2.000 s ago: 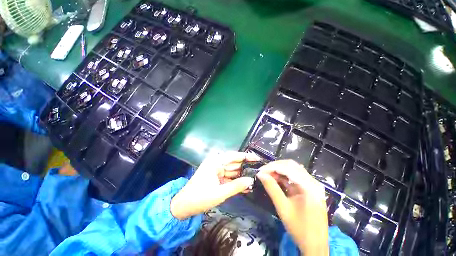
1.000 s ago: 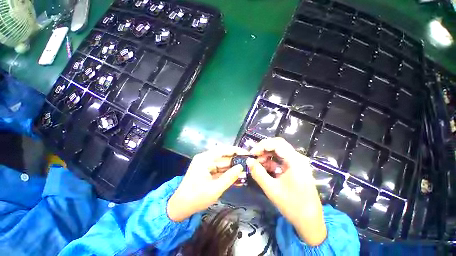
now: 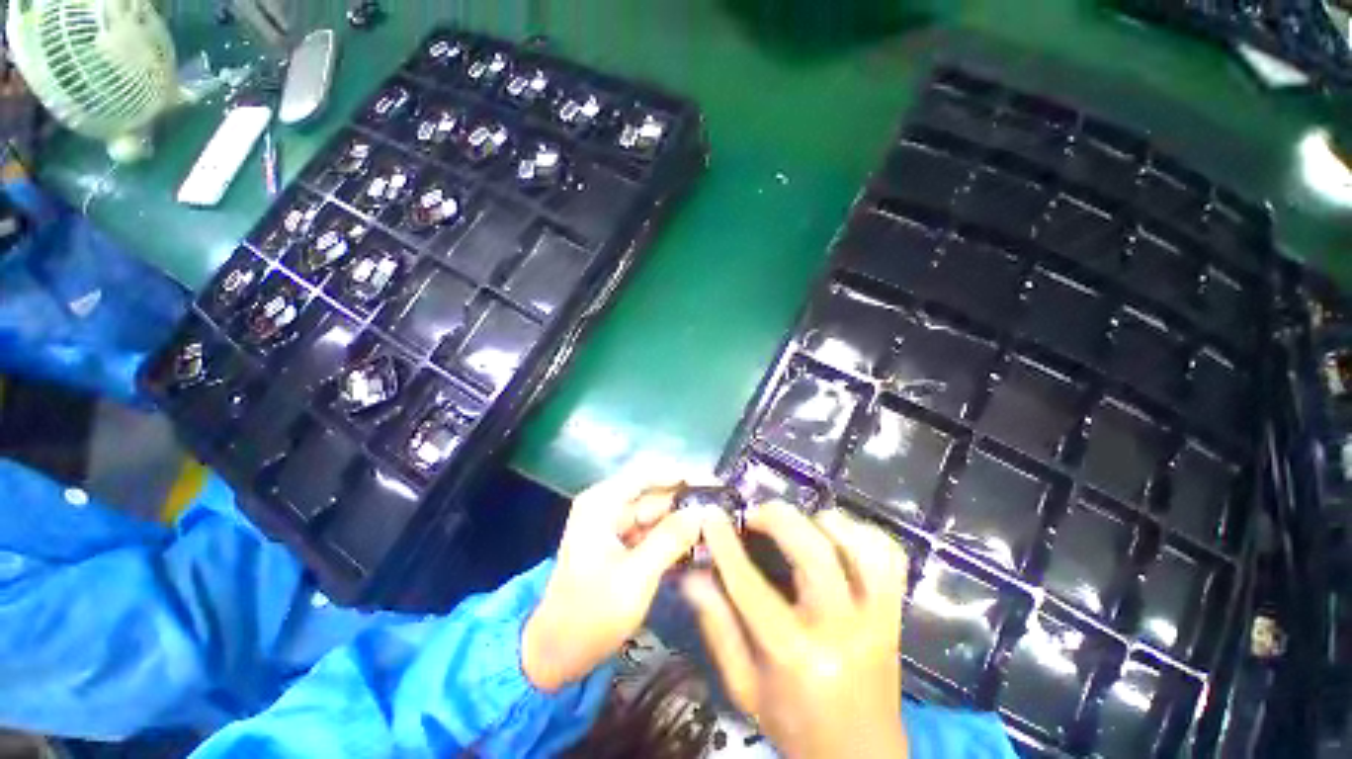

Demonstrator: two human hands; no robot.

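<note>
A small black module (image 3: 703, 501) is held between the fingertips of both hands, in front of the lower left corner of the right tray; the fingers cover most of it. My left hand (image 3: 611, 571) grips it from the left. My right hand (image 3: 801, 615) has its thumb and fingers on it from the right. The left blister tray (image 3: 519, 274) has black modules with silvery patches in many pockets. The right blister tray (image 3: 1023, 378) shows mostly bare, shiny pockets, with thin wires in one near its left side.
A green mat (image 3: 712, 282) lies between the trays. A pale green fan (image 3: 97, 60), a white flat object (image 3: 224, 154) and a grey oval object (image 3: 307, 76) are at the upper left. A co-worker's blue sleeve (image 3: 74, 304) is at the left. More trays (image 3: 1327, 445) are at the far right.
My right hand's fingers have shifted over the module and now hide more of it. The view has tilted, so the trays sit lower in the picture than one second ago.
</note>
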